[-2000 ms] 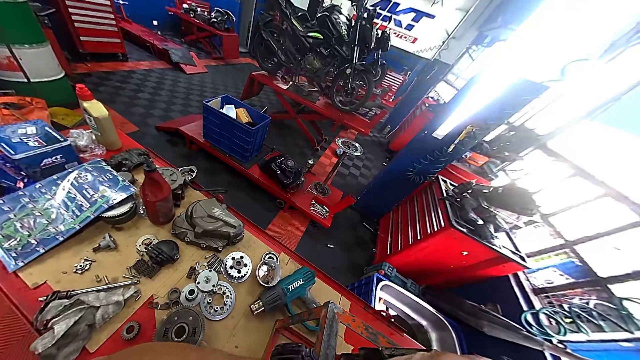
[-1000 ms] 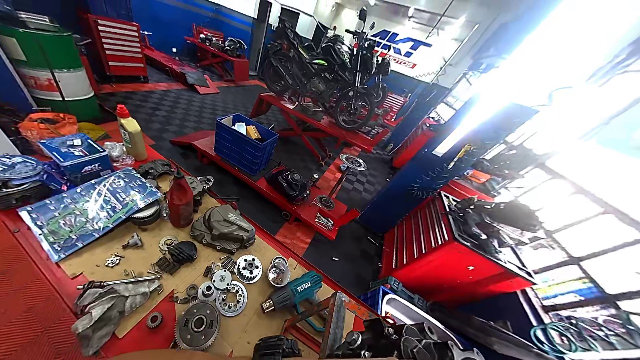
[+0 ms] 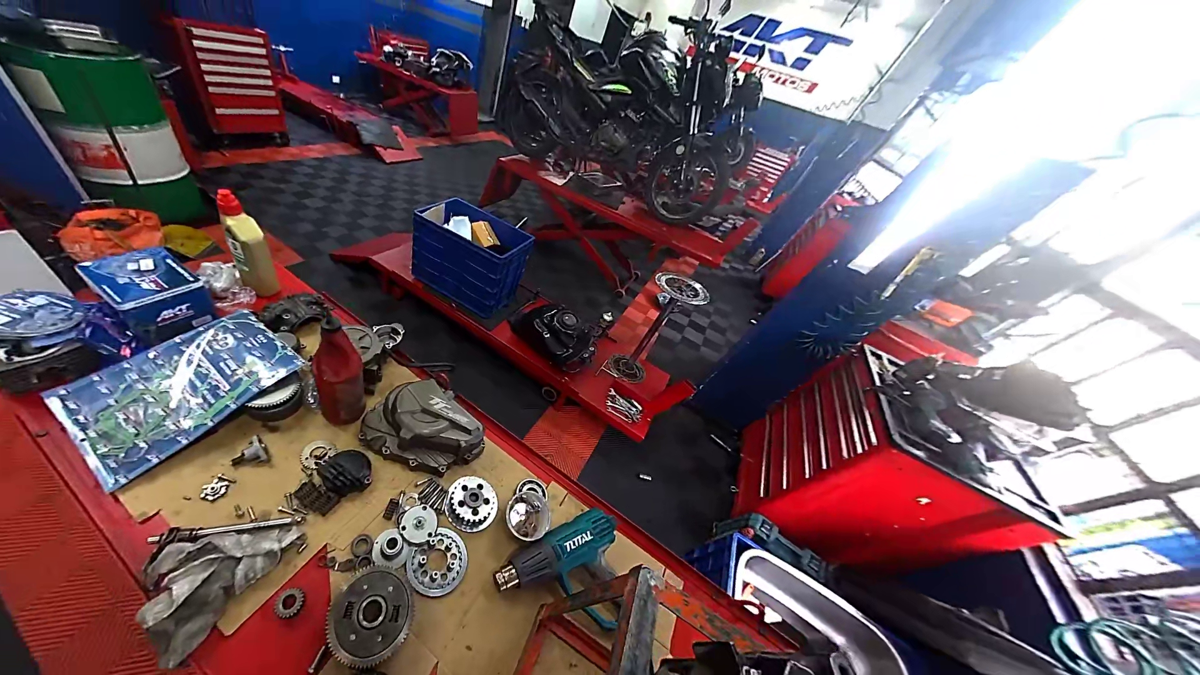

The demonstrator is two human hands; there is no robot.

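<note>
Neither my left hand nor my right hand shows in the head view. On the cardboard-covered bench lie a teal heat gun (image 3: 562, 555), a large clutch gear (image 3: 370, 614), a round clutch plate (image 3: 438, 562) and a toothed clutch hub (image 3: 472, 503). A small metal cup (image 3: 528, 517) stands beside the heat gun. Behind these parts rests a grey engine side cover (image 3: 424, 427), with a dark red bottle (image 3: 338, 375) upright to its left. A grey rag (image 3: 206, 581) lies at the left under a metal shaft (image 3: 230, 530). A worn metal frame (image 3: 640, 609) stands at the bottom edge.
A printed sheet (image 3: 173, 394), a blue box (image 3: 150, 291) and a yellowish bottle (image 3: 249, 248) occupy the bench's left side. Beyond the bench are a blue crate (image 3: 469, 272) on a low red lift (image 3: 581, 375), motorcycles on a raised lift, and a red tool cabinet (image 3: 844, 459) at the right.
The view has shifted somewhat, and the bench parts sit differently in the picture. No bench part has plainly been moved.
</note>
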